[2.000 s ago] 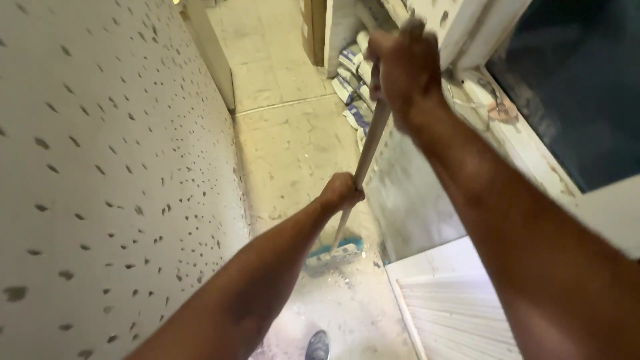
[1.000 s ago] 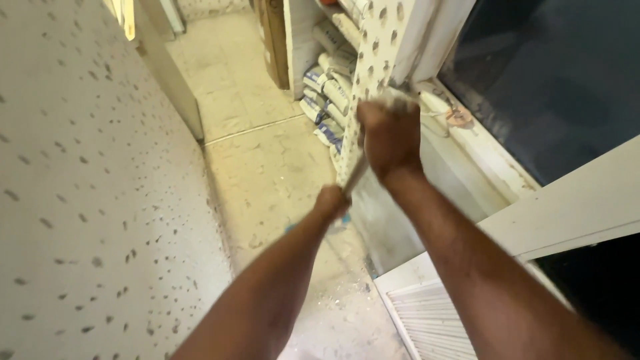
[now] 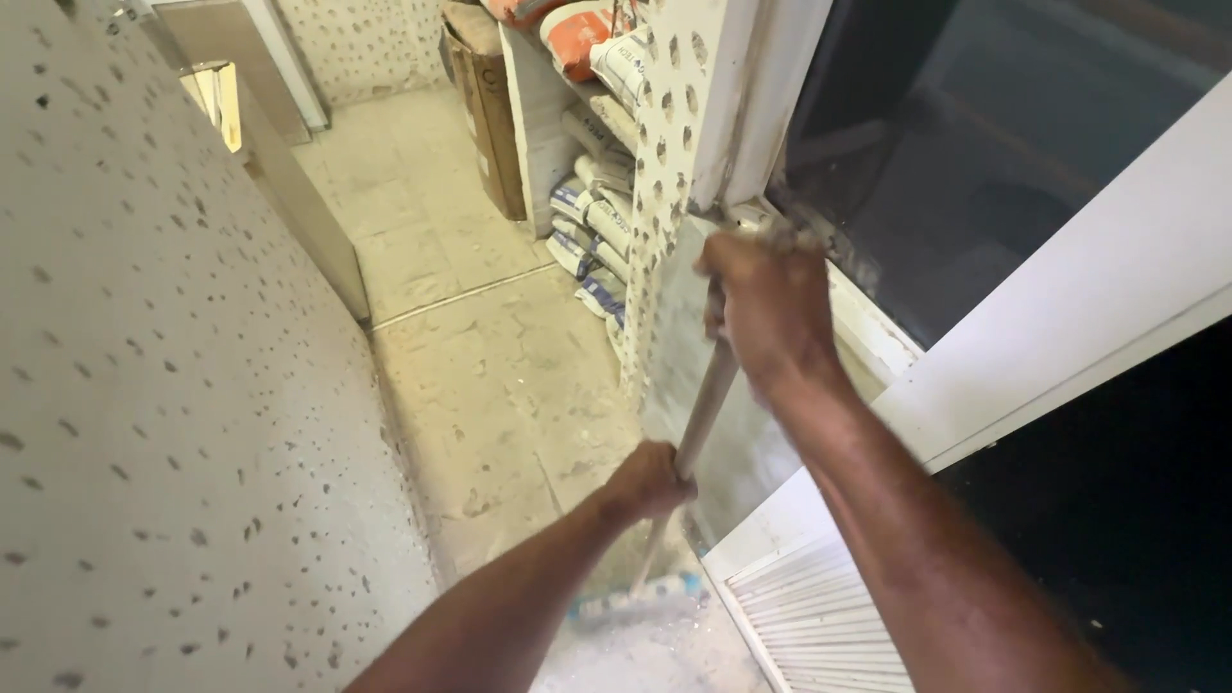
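Observation:
A long broom handle (image 3: 705,404) slants down through both my hands. My right hand (image 3: 775,303) is closed around its upper end, beside the window frame. Lower down, my left hand (image 3: 654,478) grips the shaft. At the bottom, the broom head (image 3: 637,597), pale with blue ends and blurred, is low over the dusty floor (image 3: 472,385); whether it touches cannot be told. White debris lies around it.
A pitted plaster wall (image 3: 183,404) runs along the left, with a door edge (image 3: 298,212) beyond. Printed bags (image 3: 602,221) are stacked near a tall cardboard box (image 3: 486,125). At right are a dark window (image 3: 962,144) and a white louvred panel (image 3: 818,616).
The view has shifted to show more of the far floor and bags. The broom head, mostly hidden behind my left arm one second ago, now shows below my left hand. Both hands keep their grip.

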